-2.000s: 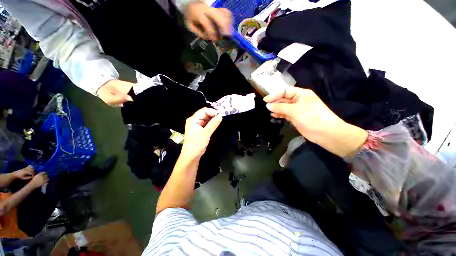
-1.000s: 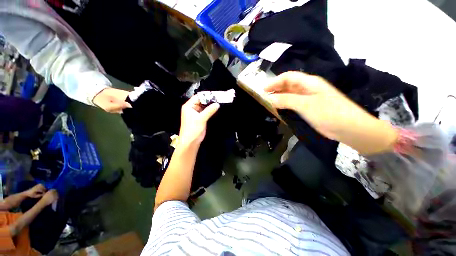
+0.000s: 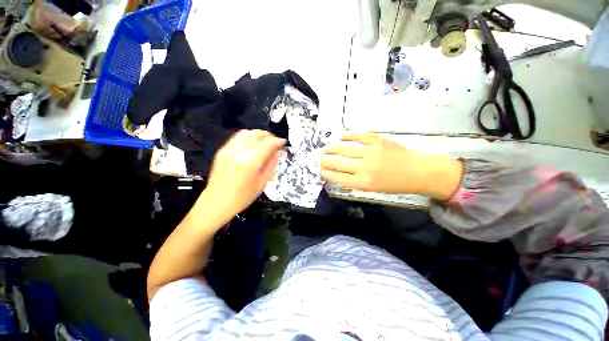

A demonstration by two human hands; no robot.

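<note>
The patterned panel, white with a black-grey print, lies at the table's front edge, joined to the black garment piece that spreads behind and left of it. My left hand is at the panel's left side, fingers bent over the black cloth's edge; its grip is blurred. My right hand lies at the panel's right edge, fingers together and pointing left. Whether it pinches the panel cannot be told.
The blue plastic basket stands at the table's left end. Fabric shears lie right of the sewing machine's presser foot, with a thin dark tool behind. Dark cloth and a white patterned bundle are at lower left.
The view has turned from the other person and the floor to the machine table. My left hand has moved from holding a small patterned piece over the black heap to the panel on the table.
</note>
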